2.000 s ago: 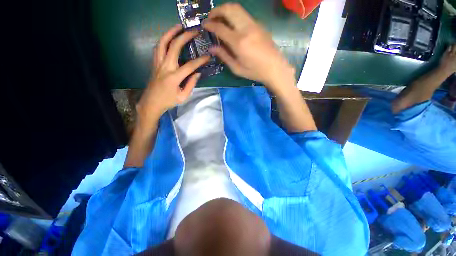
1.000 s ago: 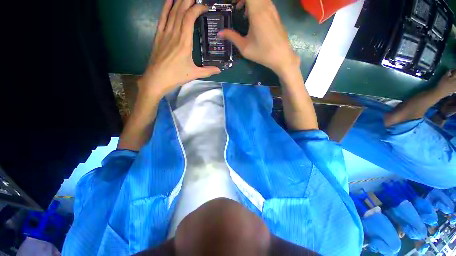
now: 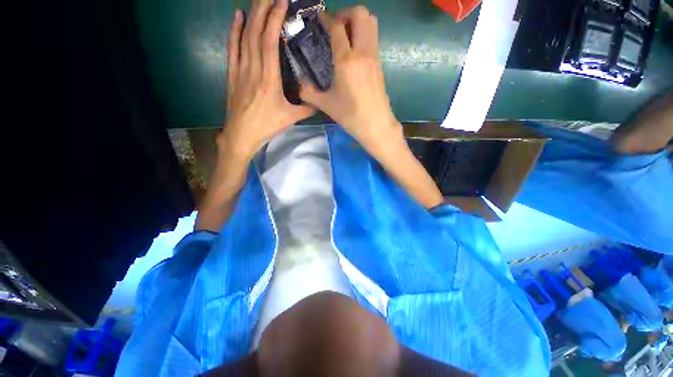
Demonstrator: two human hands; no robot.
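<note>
An open phone assembly (image 3: pixel 295 28) lies on the green bench at the top centre, its circuit board end showing at the top edge. A dark battery (image 3: pixel 316 57) sits tilted over the phone frame, its right side by my right fingers. My left hand (image 3: pixel 258 85) lies along the phone's left side and holds it, thumb at its lower end. My right hand (image 3: pixel 354 81) holds the battery at its right side, fingers curled, thumb near its lower edge. The phone's top end is partly cut off by the picture's edge.
A red bin (image 3: pixel 457 7) and a long white paper strip (image 3: pixel 481 70) are on the bench to the right. A black blister tray (image 3: pixel 609 40) lies farther right. An open brown carton (image 3: pixel 516 173) is below the bench. Another person's arm (image 3: pixel 649 125) is at the right edge.
The battery lay flat in the frame one second ago and now stands tilted. My right hand has closed in on its side. The view has shifted slightly.
</note>
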